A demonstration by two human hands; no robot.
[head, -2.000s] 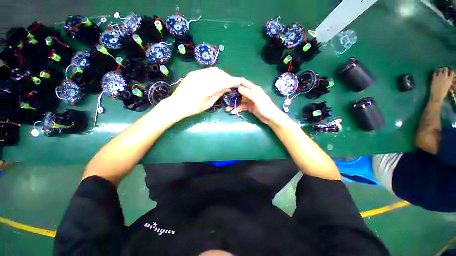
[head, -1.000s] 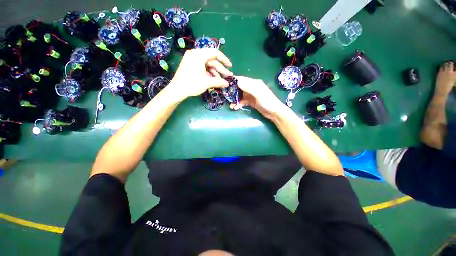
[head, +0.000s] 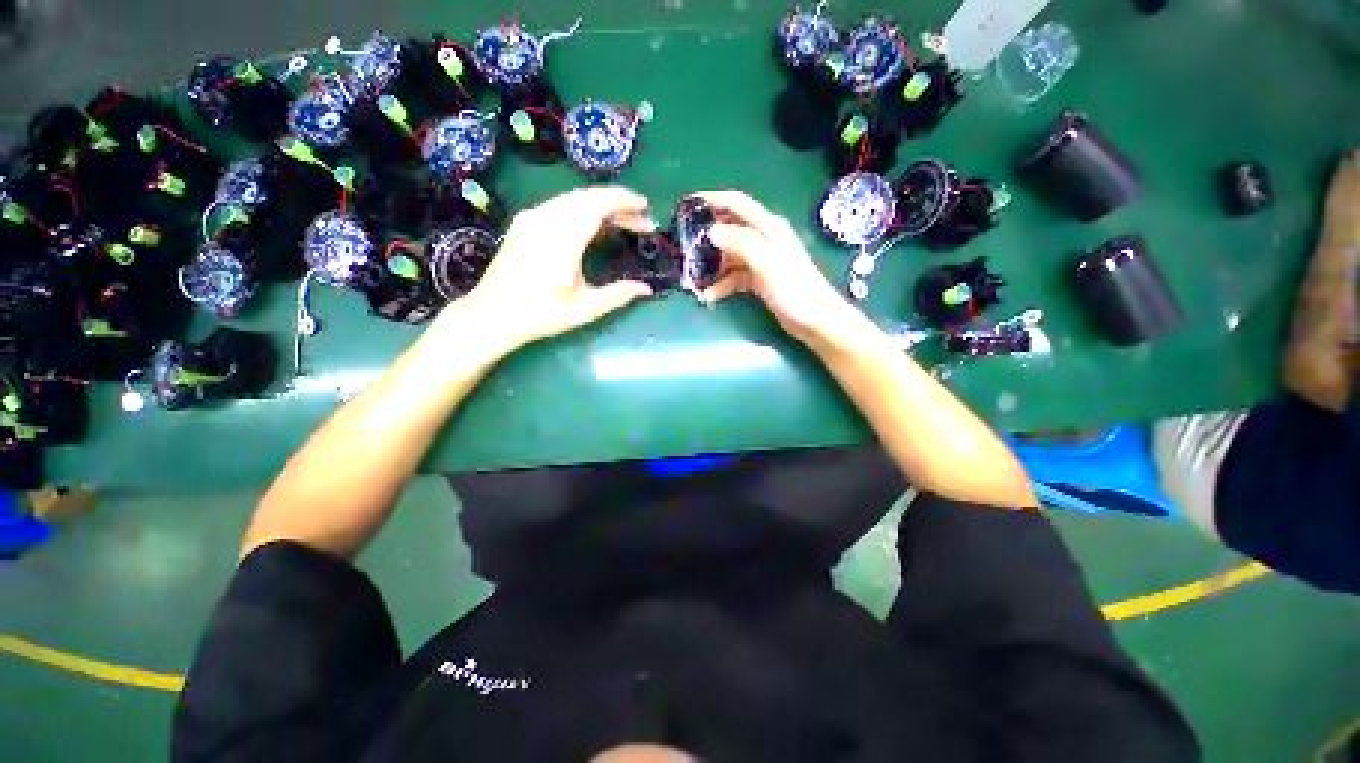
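Note:
My left hand (head: 559, 268) curves around a black body (head: 638, 260), with thumb and fingers on either side of it. My right hand (head: 758, 266) grips a round circuit board (head: 695, 246), seen nearly edge-on, just right of the black body. The two parts are close together above the green bench; whether they touch is hard to tell. Fine detail and wires between the hands are blurred or hidden by fingers.
Many black bodies with round boards (head: 339, 248) and wires lie at the left. A smaller group with boards (head: 856, 209) lies right of my hands. Two black sleeves (head: 1126, 289), a small black cap (head: 1244, 187) and a clear plastic piece (head: 1038, 60) are farther right. Another person's arm (head: 1323, 298) is at the right edge.
My left hand has gone from above the parts to around the black body. The board in my right hand is now turned nearly edge-on. The view has shifted slightly.

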